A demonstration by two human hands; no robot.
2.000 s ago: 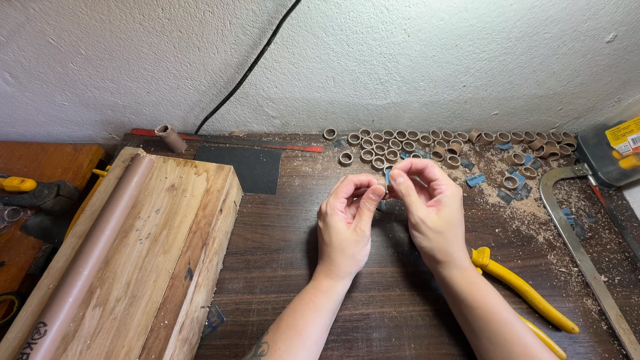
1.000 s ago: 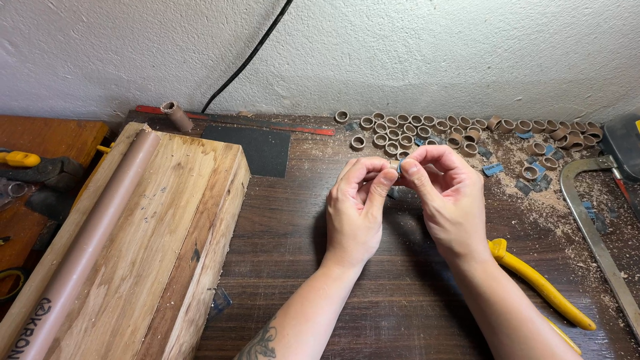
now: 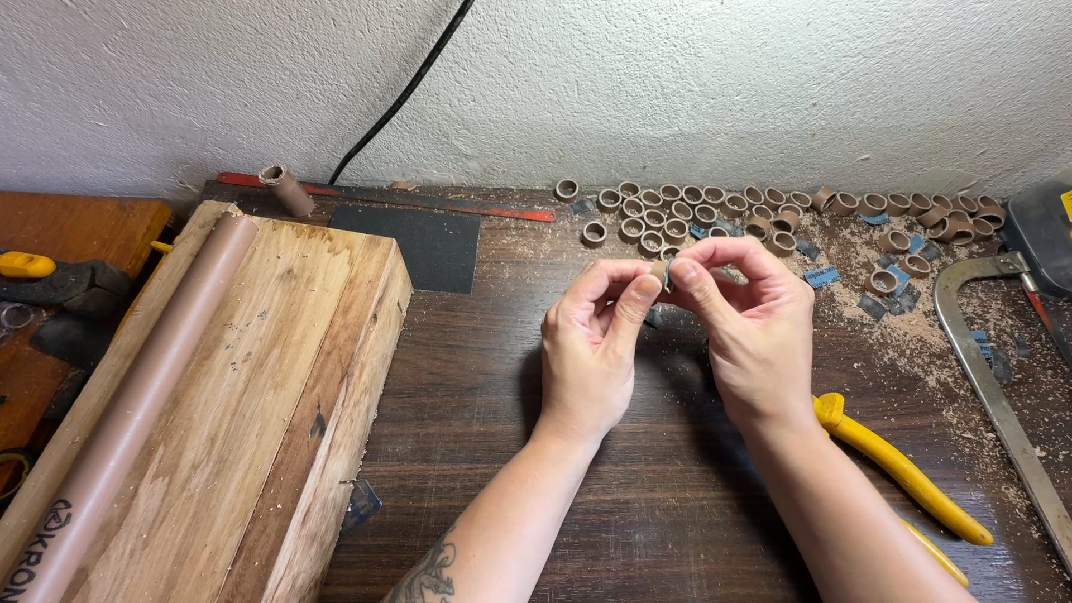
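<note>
Between thumb and fingers, my left hand (image 3: 593,347) holds a small brown plastic pipe ring (image 3: 659,270). My right hand (image 3: 749,322) touches it, pinching a small bluish piece of sandpaper (image 3: 669,275) at the ring's right edge; the fingertips hide most of both. Beyond the hands, many cut rings (image 3: 652,243) lie on the dark wood-grain table, some upright and some tipped. Scraps of blue-backed sandpaper (image 3: 822,276) are scattered among them. Yellow-handled pliers (image 3: 909,477) lie beside my right forearm, partly covered by it.
At left a brown pipe (image 3: 159,377) lies on a thick wooden block (image 3: 276,360). Behind are a short pipe piece (image 3: 287,191), a red saw blade (image 3: 469,207) and a dark sandpaper sheet (image 3: 419,247). A hacksaw frame (image 3: 988,360) and a plastic box (image 3: 1043,222) stand right, amid sawdust.
Both hands stay together around the small ring, with slight changes in finger position. The ring shows more plainly between the fingertips now.
</note>
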